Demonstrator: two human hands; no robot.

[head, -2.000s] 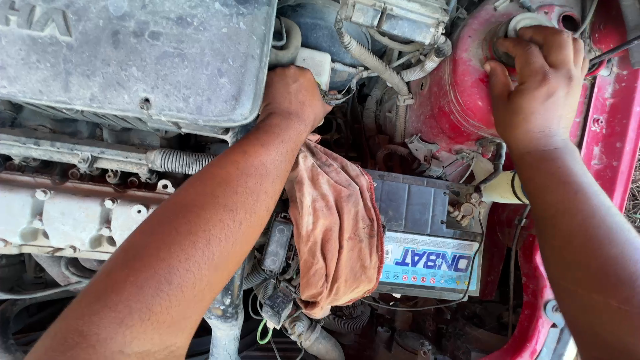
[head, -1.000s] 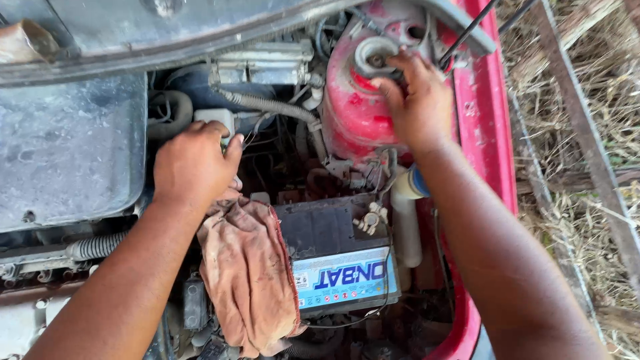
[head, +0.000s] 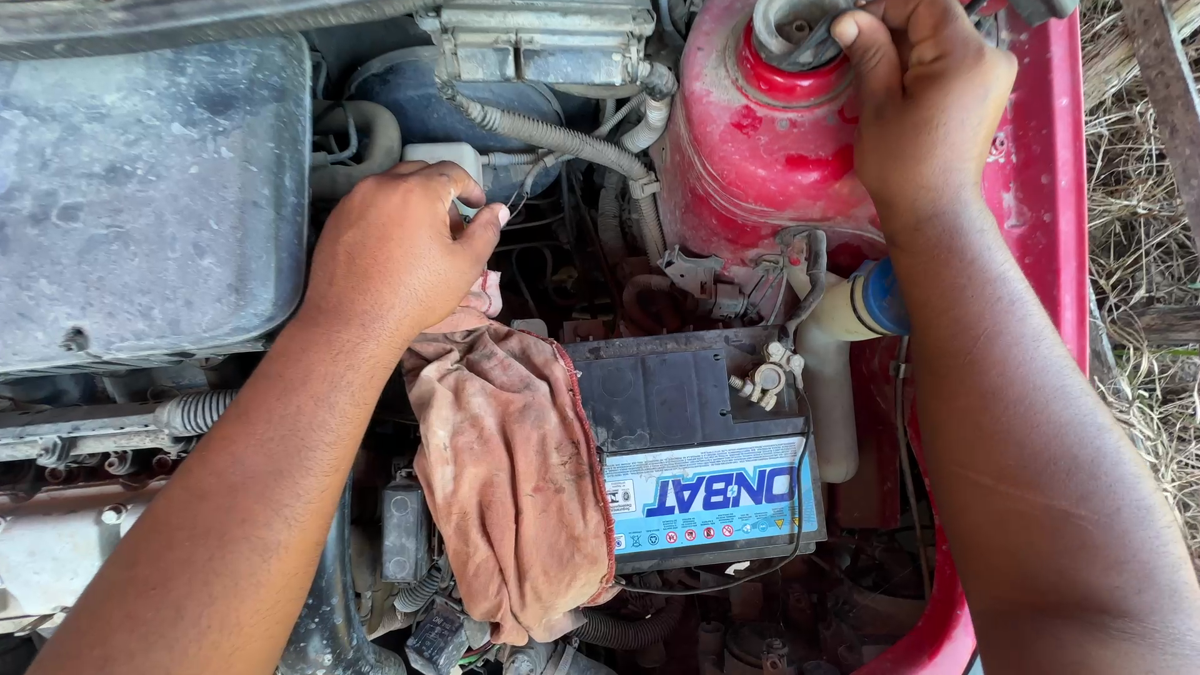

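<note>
My left hand [head: 403, 244] is over the pale plastic reservoir [head: 445, 155], fingers curled out of sight behind it and thumb beside a thin wire; whether it grips anything is hidden. Just below hangs a stained reddish cloth [head: 511, 469], lying against the left side of the black car battery [head: 656, 389]. At the top right, my right hand [head: 923, 94] pinches a dark rubber piece [head: 825, 47] at the rim of the strut mount [head: 787, 28] on the red strut tower [head: 750, 159]. A metal terminal clamp [head: 769, 375] sits on the battery's upper right corner.
A grey engine cover [head: 150, 197] fills the upper left. Corrugated hoses [head: 562, 141] run between it and the strut tower. A translucent filler neck with a blue cap [head: 881, 298] stands beside my right forearm. The red fender edge [head: 1045, 216] borders dry grass.
My right fingers, on the strut mount in the earlier frames, now pinch the dark rubber piece at its rim. My left hand stays by the reservoir. The view has shifted.
</note>
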